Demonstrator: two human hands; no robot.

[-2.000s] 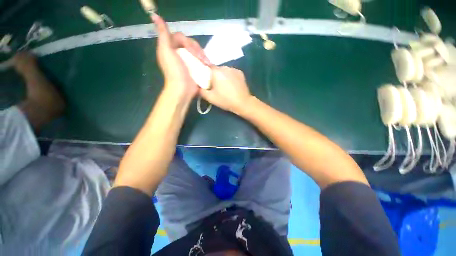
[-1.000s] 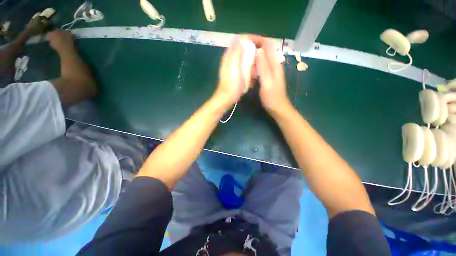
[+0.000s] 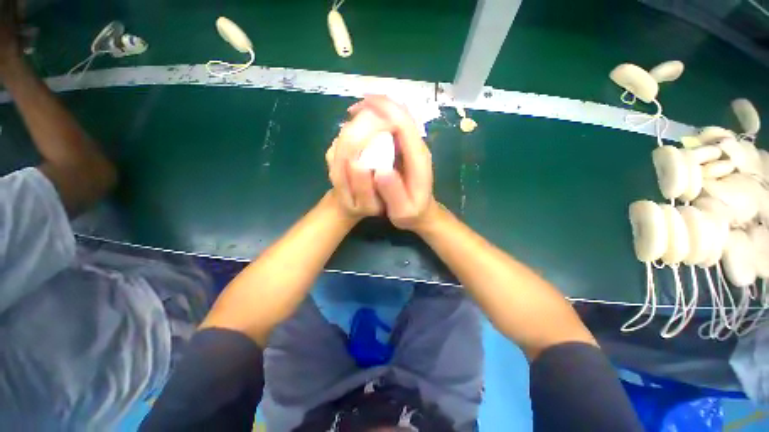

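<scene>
My left hand (image 3: 350,169) and my right hand (image 3: 409,164) are closed together around a white bar (image 3: 377,154) above the green table. Only a bright white part of the bar shows between the fingers; the rest and its cord are hidden. White labels or paper (image 3: 422,111) lie partly behind my right hand, by the metal strip. A pile of cream bars (image 3: 696,228) lies at the right, with cords hanging over the table edge.
A grey post (image 3: 487,51) stands on the whitish metal strip (image 3: 287,78). A small tan blob (image 3: 467,124) lies beside it. Single bars with cords (image 3: 234,35) lie beyond the strip, left and right. Another person's arm (image 3: 59,135) reaches over the table at the left.
My hands have gone from pressed palm to palm to clasped around the bar, and its cord no longer shows. The view has shifted, with more of the right pile in sight.
</scene>
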